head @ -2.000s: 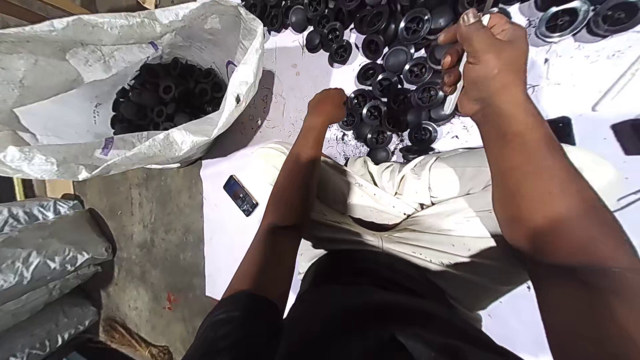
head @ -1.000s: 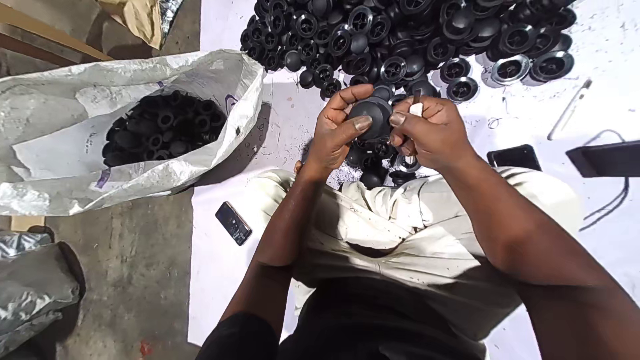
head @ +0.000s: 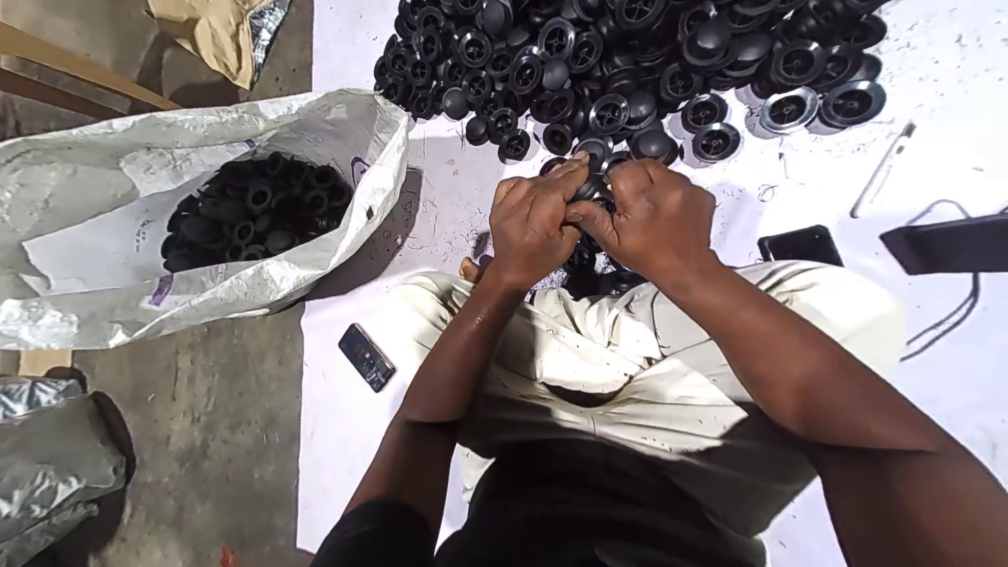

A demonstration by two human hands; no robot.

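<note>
My left hand and my right hand meet over my lap, fingers curled around a round black plastic part, most of which they cover. The thin pale tool seen earlier in my right hand is mostly hidden now. Beyond my hands a large heap of round black plastic parts lies on a white sheet, some with spoked undersides up, others domed side up. More of these parts sit between my hands and my lap. Left of me, a white woven sack holds similar black parts.
A phone lies left of my knee. At my right are a black phone-like object, a white pen-like tool and a black flat object with a cable. Grey sacks stand on the concrete floor at lower left.
My left hand has come up from the near parts and joined my right hand around a black part. A second ago its round face showed between my fingers; now my hands cover it. The view has shifted.
</note>
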